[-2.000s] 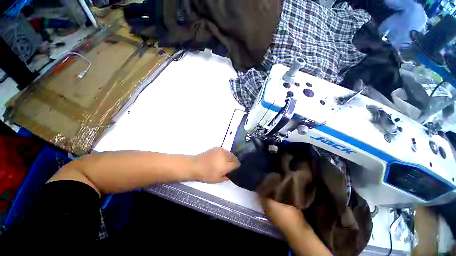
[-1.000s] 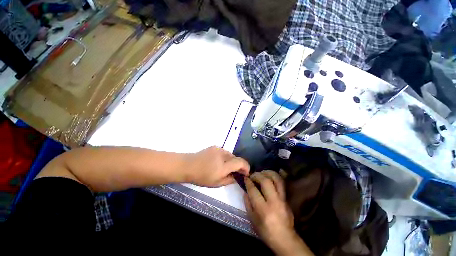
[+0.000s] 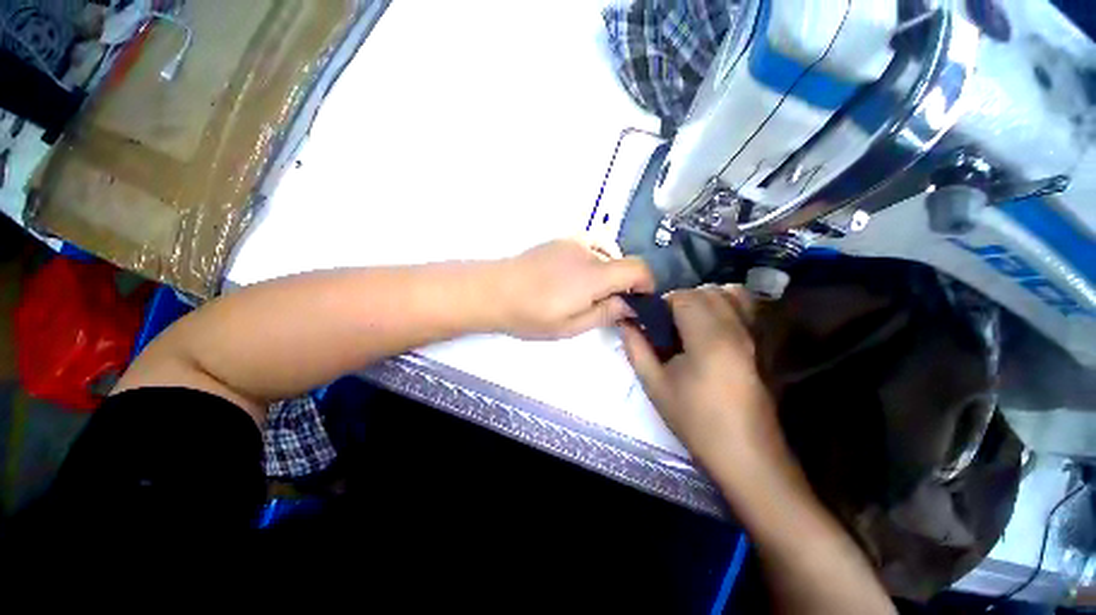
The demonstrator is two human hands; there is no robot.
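Observation:
My left hand [image 3: 575,288] pinches one end of a small black garment piece [image 3: 653,322] in front of the sewing machine's needle area. My right hand [image 3: 709,360] holds the same piece from the right, its fingers close to my left fingertips. Dark brown fabric [image 3: 889,384] lies bunched to the right of my right hand, under the machine arm. The white sewing machine head [image 3: 781,132] stands just behind the hands. The presser foot and needle are too blurred to make out. The grey needle plate [image 3: 649,216] shows left of the head.
Taped brown cardboard [image 3: 156,156] lies at the left beside the white table [image 3: 445,156]. Plaid cloth [image 3: 673,54] lies behind the machine head. The table's ruled front edge [image 3: 541,433] runs below my hands. A red bag-like thing [image 3: 72,336] is at the far left.
The view has moved closer to the machine head. My right hand has come from the brown fabric to the black piece beside my left hand; both hands still hold it since a second ago.

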